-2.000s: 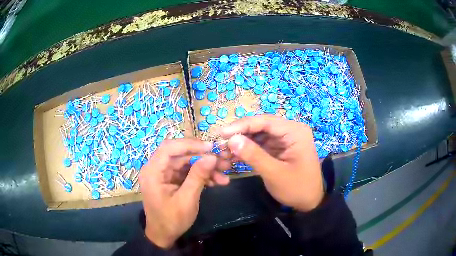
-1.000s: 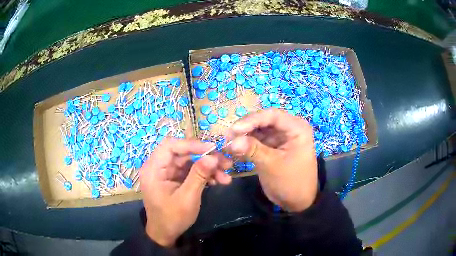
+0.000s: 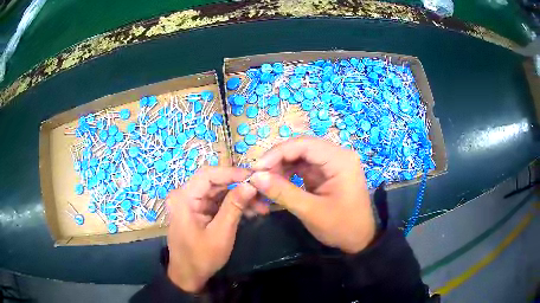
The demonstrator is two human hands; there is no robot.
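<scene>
My left hand (image 3: 204, 216) and my right hand (image 3: 322, 192) meet at the fingertips over the front edge of the right cardboard tray (image 3: 441, 151). Thin component leads (image 3: 248, 179) show between the pinched fingertips. Bits of blue show behind and between my fingers; the discs on these leads are mostly hidden. The right tray holds many blue disc components (image 3: 355, 100), piled at its right side. The left cardboard tray (image 3: 56, 195) holds more blue discs with leads, lying loosely.
A dark green worktop (image 3: 485, 100) lies around the trays. A metal edge rail with chipped yellowish paint (image 3: 207, 22) runs behind them, with a green conveyor (image 3: 89, 21) beyond. Clear plastic (image 3: 439, 7) shows at the top. A blue coiled cord (image 3: 419, 201) hangs at the right tray's near corner.
My right hand has moved left, so the fingertips of both hands now meet; a second ago there was a small gap. The clear plastic pieces on the conveyor have shifted right.
</scene>
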